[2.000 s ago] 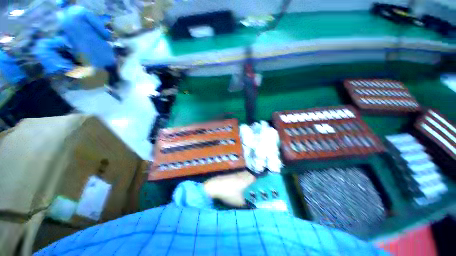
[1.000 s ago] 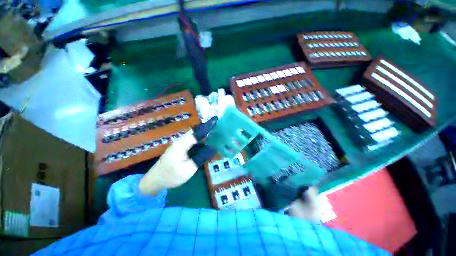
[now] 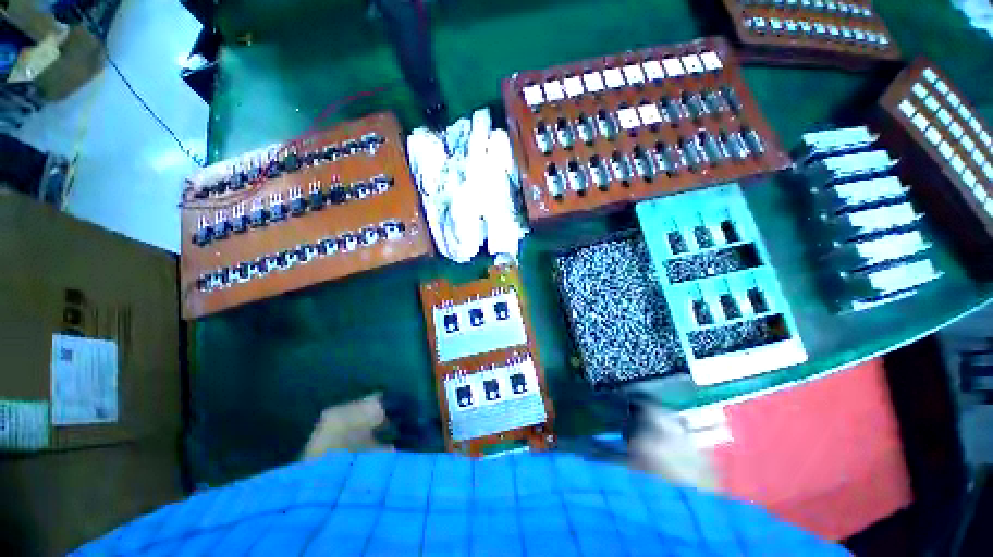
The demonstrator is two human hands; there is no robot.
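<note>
The orange-brown jig base (image 3: 440, 408) lies in front of me with two silver heatsinks (image 3: 499, 419), one above the other. Each heatsink bears a row of three black transistors (image 3: 491, 388). The teal-green cover plate (image 3: 719, 207) is off the jig and lies over the right part of the black screw box (image 3: 593, 379); screws show through its cut-outs. My left hand (image 3: 351, 424) is blurred, left of the jig's lower end, with dark fingertips. My right hand (image 3: 666, 441) is blurred, right of the jig below the screw box. Neither visibly touches the jig; fingers are unclear.
A transistor tray (image 3: 310, 226) is at left, crumpled white gloves or cloth (image 3: 468, 190) beside it, and a second parts tray (image 3: 653, 125) at centre. White-silver bars (image 3: 880, 218) and spare trays (image 3: 942, 147) are right. A carton (image 3: 109, 305) stands left, a red-lined bin (image 3: 822, 446) lower right.
The cover plate, held in both hands above the jig and screw box, now lies on the screw box, released. Both hands have drawn down to either side of the jig, now uncovered.
</note>
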